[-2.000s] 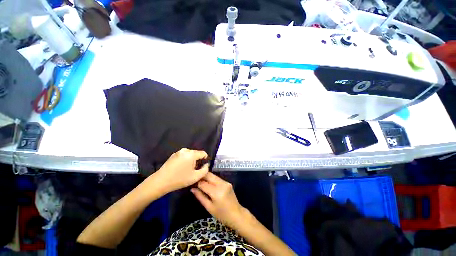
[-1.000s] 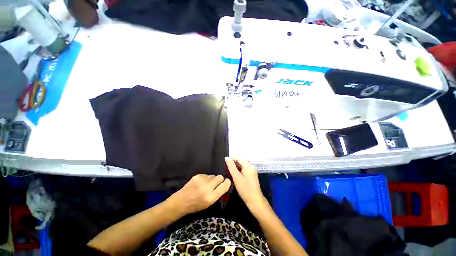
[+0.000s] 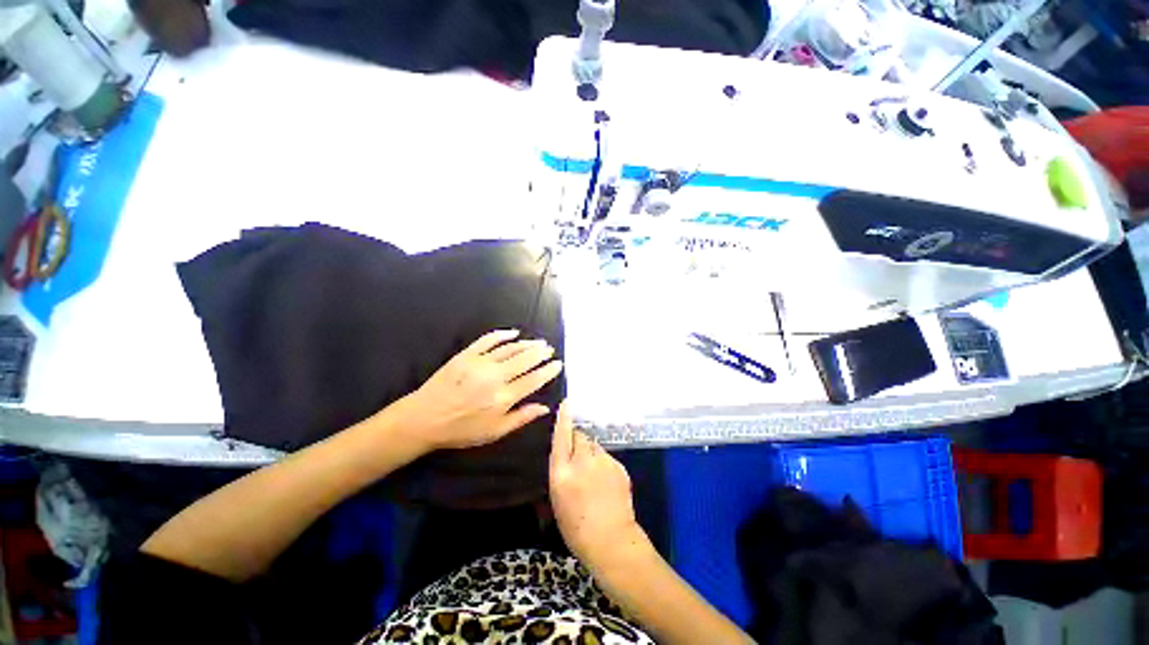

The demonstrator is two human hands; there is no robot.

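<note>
A dark garment piece [image 3: 340, 328] lies on the white table, left of and under the presser foot and needle [image 3: 573, 236] of the white sewing machine [image 3: 756, 164]. Its right edge runs from the needle to the table's front. My left hand [image 3: 489, 391] lies on the cloth near that edge, fingers slightly spread, palm down. My right hand [image 3: 587, 485] is at the table's front edge, with thumb and finger closed on the cloth's right edge. The lower part of the cloth hangs over the table's front.
Thread snips [image 3: 733, 357], a thin stick [image 3: 781, 331], a phone [image 3: 872, 358] and a control pad [image 3: 974, 348] lie right. Scissors [image 3: 40, 246] lie far left. A blue crate [image 3: 869, 485] and red stool [image 3: 1033, 504] stand below. Black cloth [image 3: 504, 32] is heaped behind.
My left hand has moved up from the table's front edge onto the cloth and flattened. The cloth has moved up a little at the edge. The view has shifted slightly.
</note>
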